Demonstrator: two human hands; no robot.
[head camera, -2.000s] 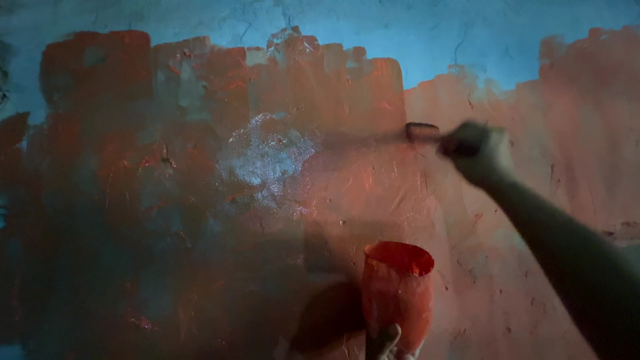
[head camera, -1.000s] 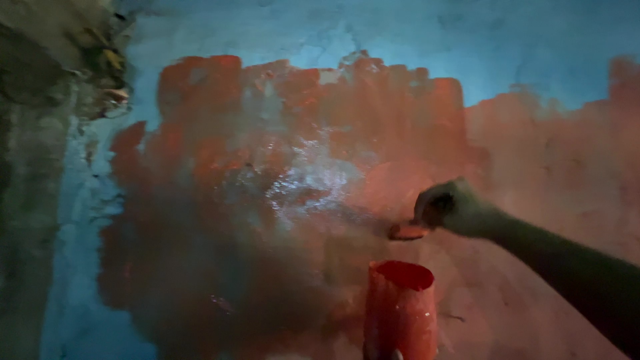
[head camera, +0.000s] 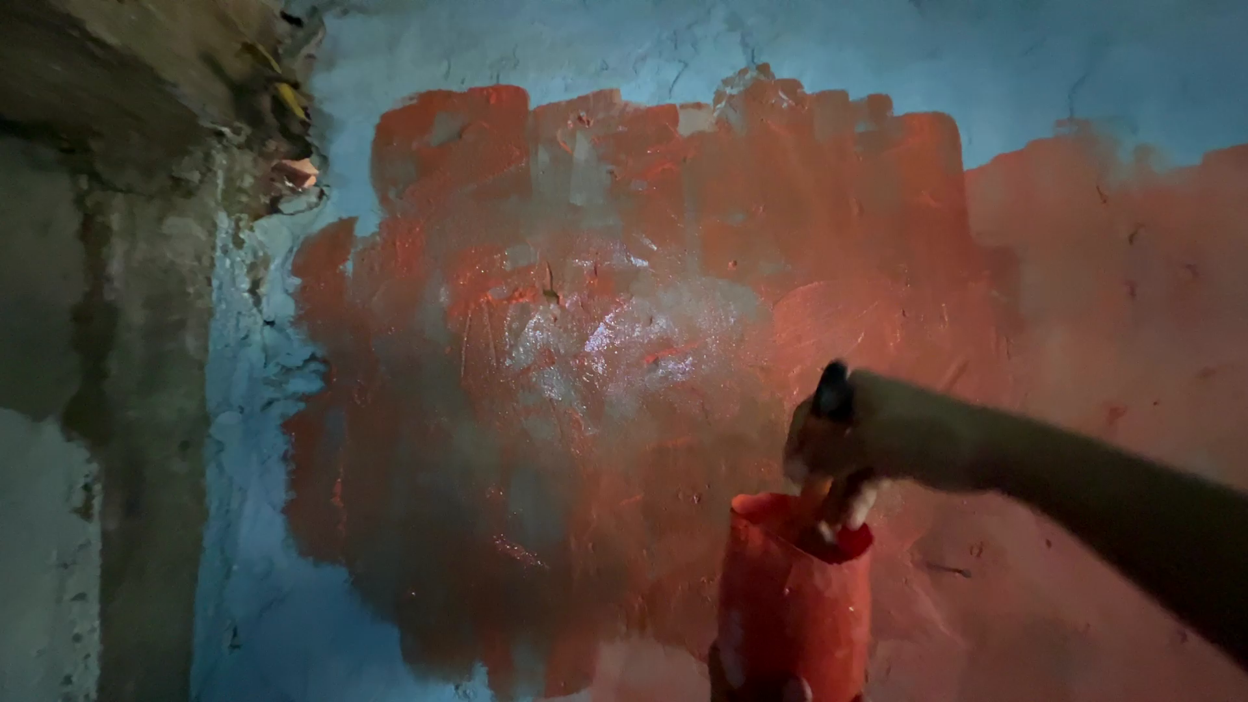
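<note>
My right hand is closed around a paintbrush, whose dark handle end sticks up above the fist. The lower part of the brush reaches into the mouth of a red paint container, and its bristles are hidden inside. From below, my left hand holds the container; only fingertips show at the bottom edge. Behind them, a wall bears red-orange paint in uneven strokes, with a wet, shiny patch left of the brush.
Blue wall surface borders the red paint above and at the left. A rough, bare concrete column stands at the far left, with broken masonry at its upper corner. Light is dim.
My right hand has come down from the wall to the container, and the brush now dips into its mouth. The view has shifted left, bringing in the concrete column.
</note>
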